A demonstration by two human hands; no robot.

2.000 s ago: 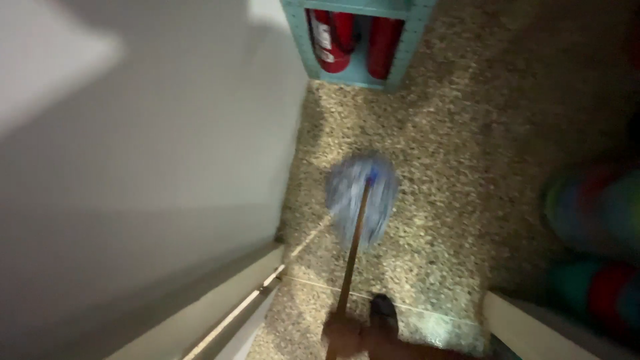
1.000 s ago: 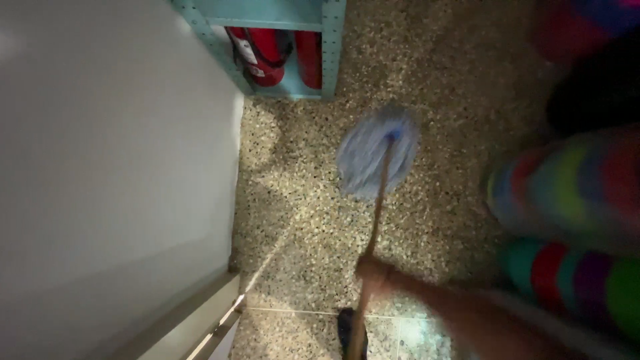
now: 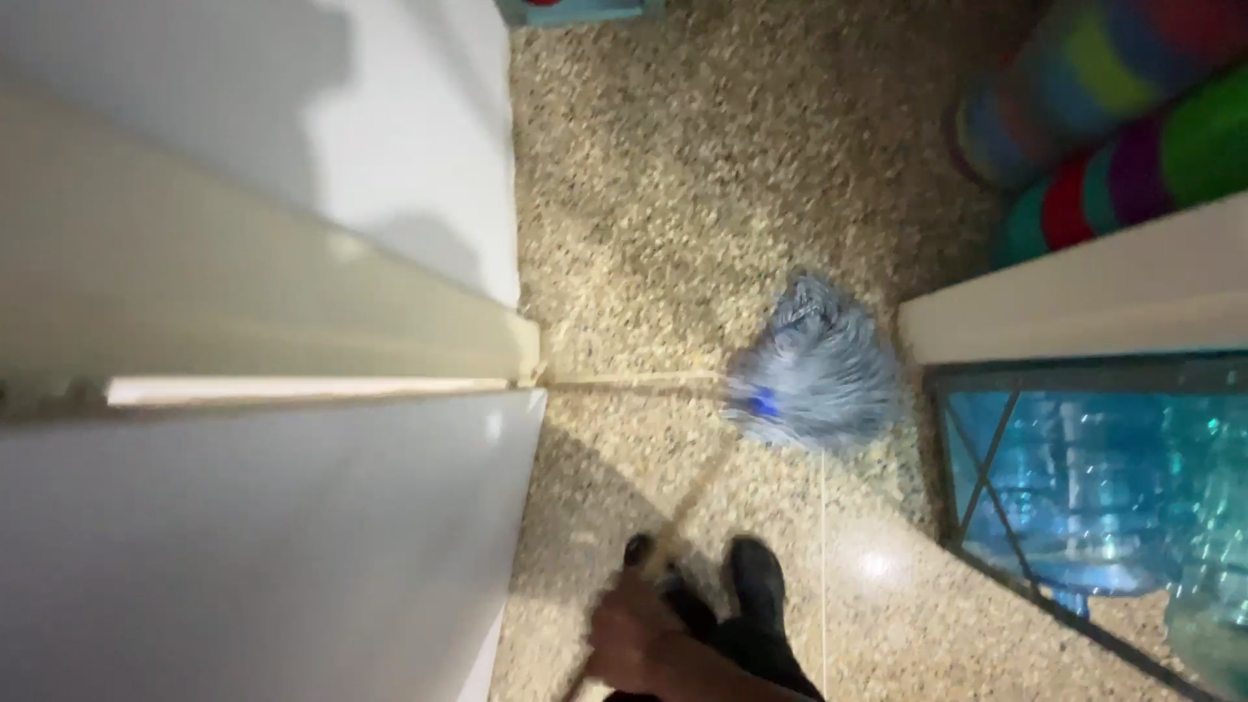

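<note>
A string mop with grey-blue strands and a blue socket lies spread on the speckled floor, right of centre, near the end of a beige wall or frame. Its thin wooden handle slants down and left, blurred, to my right hand, which is closed around it at the bottom of the view. The forearm comes in from the lower right. Just above and to the right of this hand are dark shoes on the floor. My left hand is not in view.
Along the left run a white wall panel and a beige door frame. At right, large blue plastic water bottles stand behind a dark metal frame. Striped multicolour cylindrical items are at upper right, and a teal metal shelf at the top edge.
The mop head has moved nearer to my feet and to the right, beside the beige frame end. The view has shifted, bringing in the water bottles and leaving only the teal shelf's edge.
</note>
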